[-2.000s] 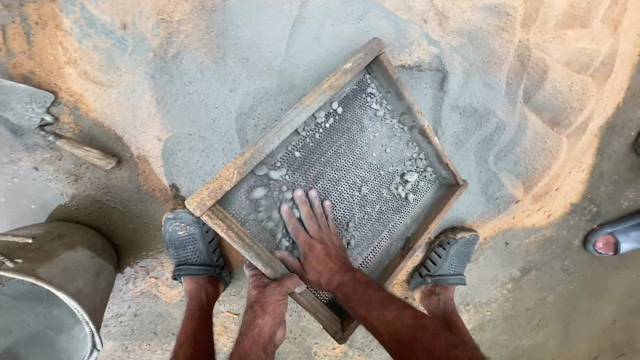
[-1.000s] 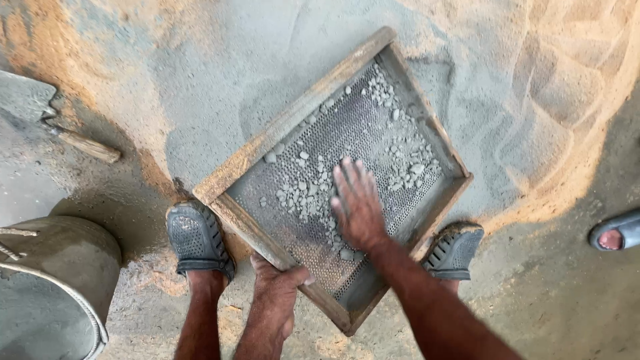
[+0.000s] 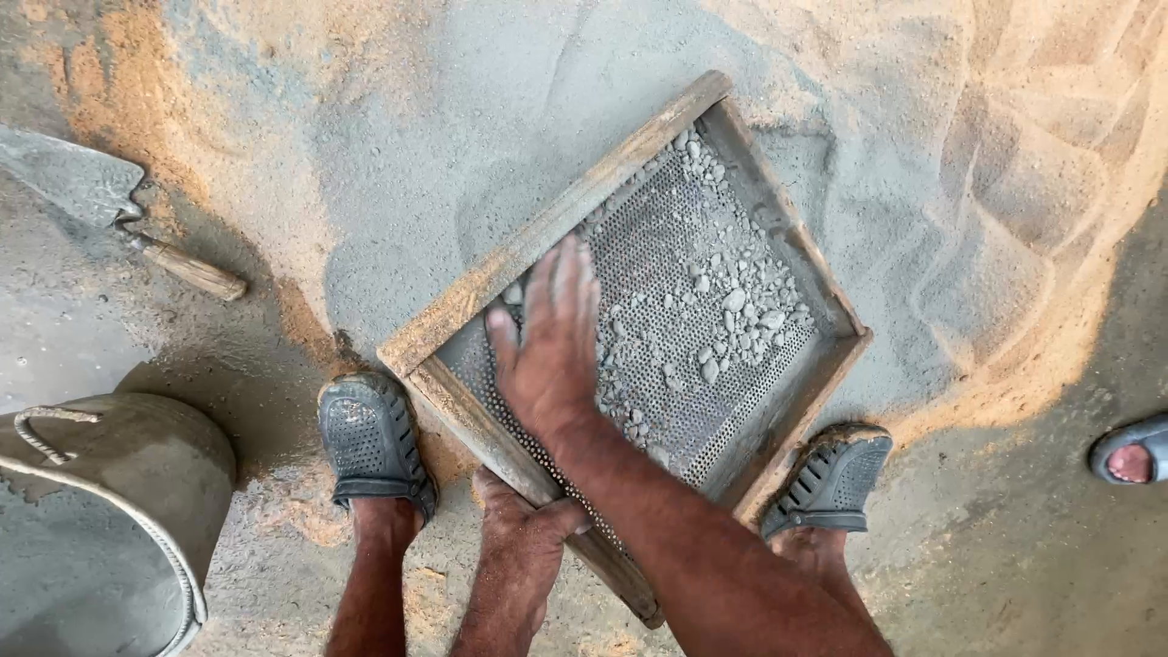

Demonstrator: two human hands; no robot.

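Note:
A wooden-framed sieve [image 3: 566, 219] with a perforated metal mesh is tilted over grey powder [image 3: 401, 182] on the ground. My left hand [image 3: 525, 529] grips the near left rail of the frame, thumb on top and the fingers hidden beneath it. Inside the frame, my right hand [image 3: 552, 342] lies flat with fingers spread, its fingertips close to the upper left rail. It looks slightly blurred and grasps nothing. Grey lumps [image 3: 735, 306] of several sizes are gathered mostly right of that hand and along the upper right side of the mesh.
Orange sand [image 3: 1031, 365] borders the powder. A pointing trowel [image 3: 182, 265] with a wooden handle lies at left, above a bucket [image 3: 173, 456] with a rope handle. My clogs [image 3: 370, 438] stand either side of the sieve. Another person's foot in a sandal [image 3: 1131, 452] shows at the right edge.
My right hand has moved left across the mesh since a second ago, toward the upper left rail. The lumps lie farther right than they did two seconds ago. My left hand keeps its grip on the frame.

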